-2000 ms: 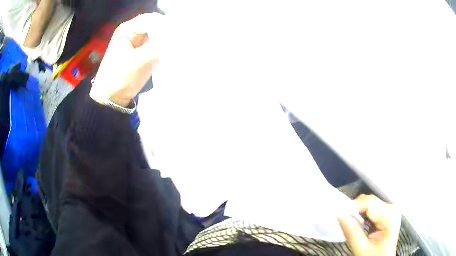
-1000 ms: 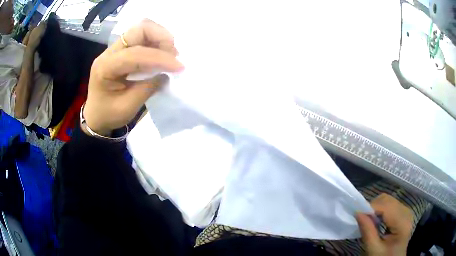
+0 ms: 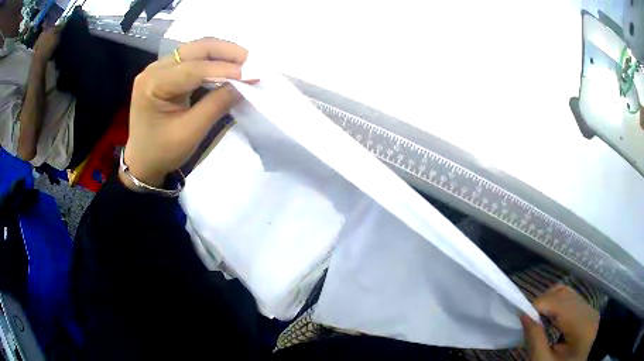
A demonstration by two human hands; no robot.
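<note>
A thin white panel [image 3: 395, 261] is stretched between my two hands in front of the table's front edge, its upper edge folded over. My left hand [image 3: 180, 106] pinches its upper left corner between thumb and fingers. My right hand [image 3: 565, 324], partly cut off by the bottom edge, pinches its lower right corner. A stack of white panels [image 3: 275, 225] lies on my lap, below my left hand and partly behind the held panel.
The ruler tape [image 3: 452, 176] runs along the white table's [image 3: 452, 70] front edge. The sewing machine [image 3: 607, 92] stands at the far right. Dark strips [image 3: 145, 10] lie at the upper left. A person's arm [image 3: 34, 99] and a blue item [image 3: 53, 261] are at the left. A checked cloth [image 3: 307, 331] is on my lap.
The held panel has come off the tabletop and its upper edge has dropped into a narrow fold, uncovering more ruler tape. Both hands keep their hold. Earlier glare has faded.
</note>
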